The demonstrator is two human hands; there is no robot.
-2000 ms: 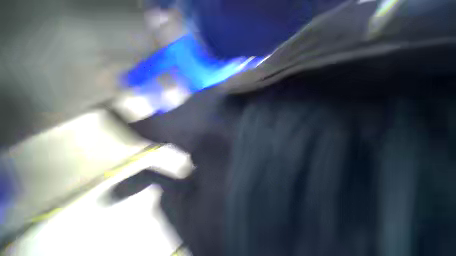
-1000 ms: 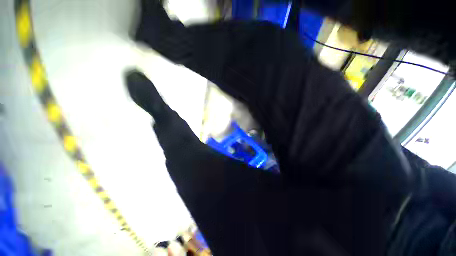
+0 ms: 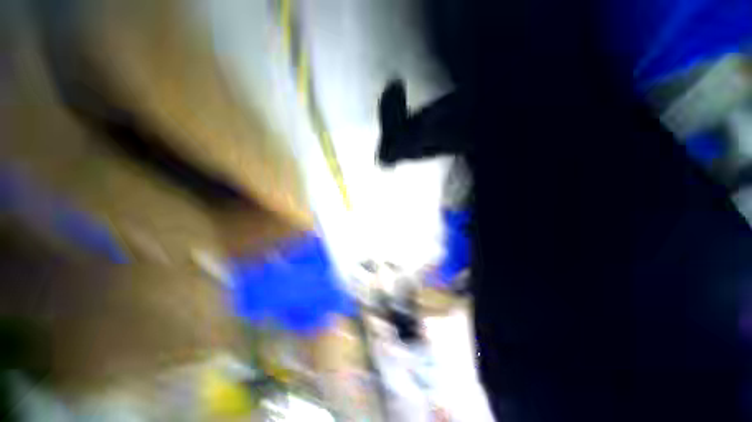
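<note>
The view is tilted and strongly blurred. No hand of mine can be made out. Dark clothing fills the centre right from top to bottom, and a dark leg with a shoe sticks out to its left over the bright floor. A blurred blue thing, possibly a bin, lies left of the floor strip. What it holds cannot be told.
A yellow line runs down the floor. Large brown blurred surfaces, perhaps cartons, fill the left. More blue shows at the top right. A small blurred dark shape is at the lower middle.
The view has swung. The dark clothing now lies further right, the floor line has moved towards the middle, and brown surfaces have come in at the left. The blue stool is no longer recognisable.
</note>
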